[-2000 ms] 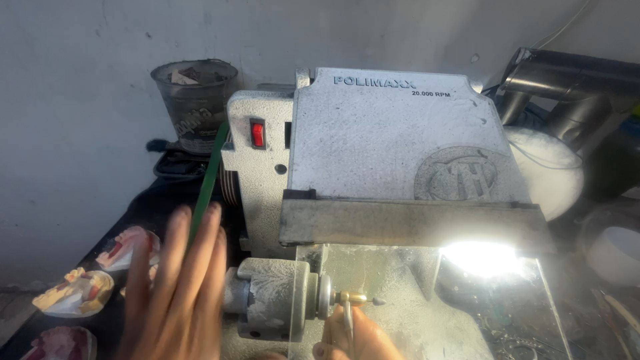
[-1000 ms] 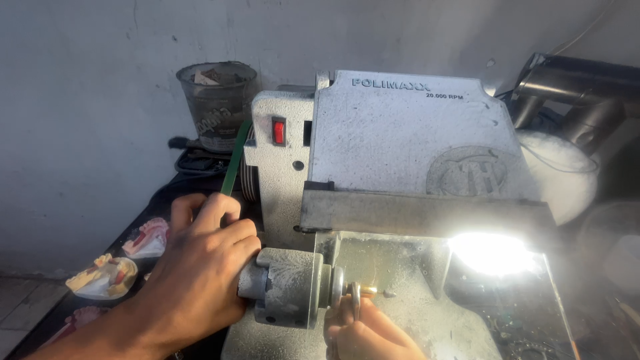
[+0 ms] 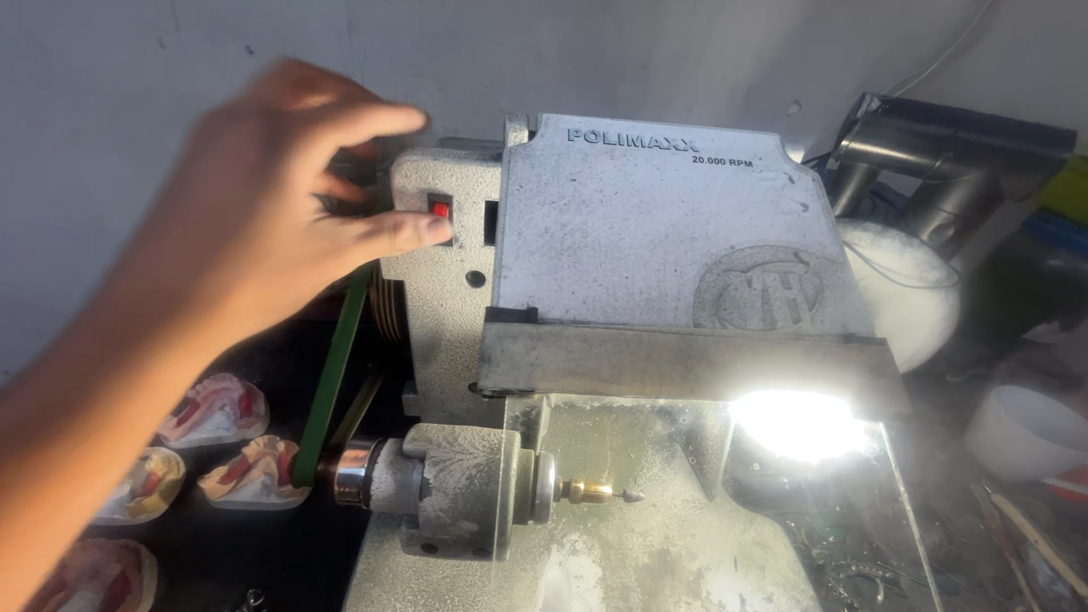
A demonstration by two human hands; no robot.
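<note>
My left hand (image 3: 297, 187) reaches over the left end of a dusty Polimaxx bench polishing machine (image 3: 646, 229). Its thumb is on the red rocker switch (image 3: 440, 212), and the other fingers are spread apart above the housing corner. My right hand is not in view. Below, the grey spindle head (image 3: 467, 493) points right, with a brass collet (image 3: 588, 491) and a small pointed bur (image 3: 633, 495) at its end. A green drive belt (image 3: 336, 374) runs to the spindle's shiny pulley (image 3: 353, 473).
Several dental casts (image 3: 259, 476) with pink parts lie at lower left. A clear shield (image 3: 905, 510) and a bright lamp (image 3: 803, 421) are in front of the machine. Black pipes (image 3: 952, 144) and a white rounded object (image 3: 905, 285) stand at right, with a white cup (image 3: 1028, 429) nearer.
My left hand has risen from beside the spindle to the switch. My right hand, earlier at the collet with a metal tool, has left the view.
</note>
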